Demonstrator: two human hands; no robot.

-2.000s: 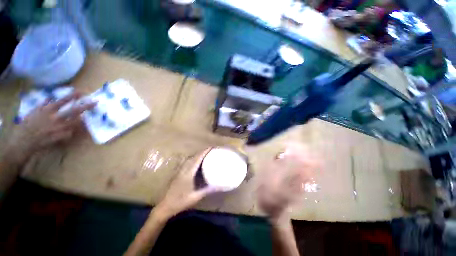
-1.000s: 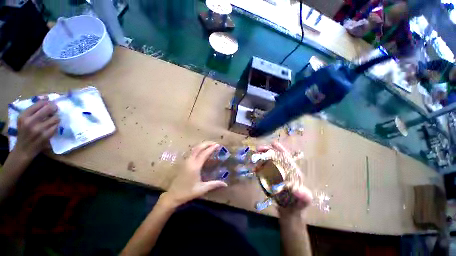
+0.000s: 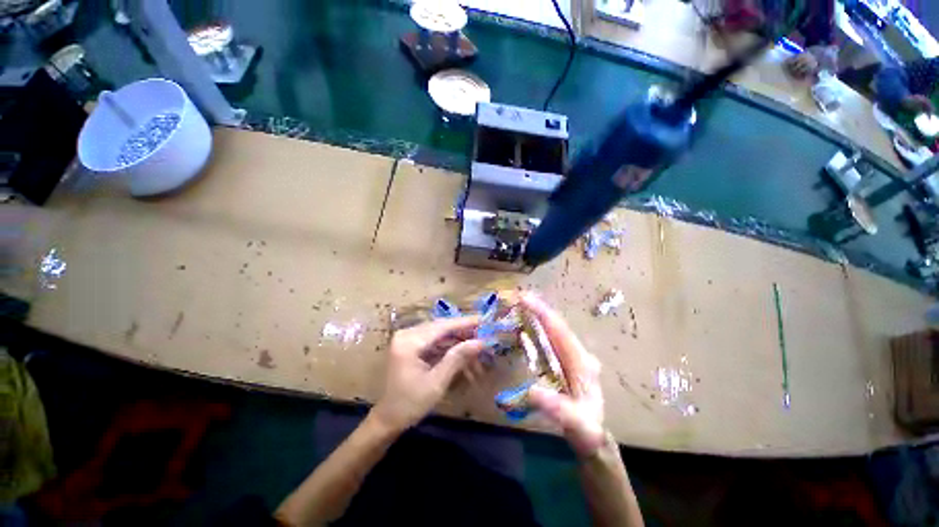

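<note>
My right hand [image 3: 577, 386] holds a round housing [image 3: 537, 350] tilted up on its edge, with its metallic, coppery rim showing. My left hand [image 3: 417, 371] is just left of it, thumb and fingers close together at the blue-tipped pegs [image 3: 488, 304] in front of the housing. Whether it grips anything is hidden. A blue piece [image 3: 515, 399] shows below, by my right fingers. The dark-blue electric screwdriver [image 3: 613, 175] hangs above, its tip near the front of the screw feeder [image 3: 515, 180].
A white bowl [image 3: 146, 154] of small silvery bits stands at left. Shiny scraps [image 3: 674, 386] and dark specks lie on the tan bench [image 3: 278, 216]. A green conveyor [image 3: 329, 72] carries discs behind. A brown block [image 3: 914, 381] is at far right. Another person's hand [image 3: 803, 64] shows top right.
My left hand has closed its fingers and moved nearer the housing, which my right hand has brought slightly left and tilted more upright. The neighbour's hand and white plate have left the view.
</note>
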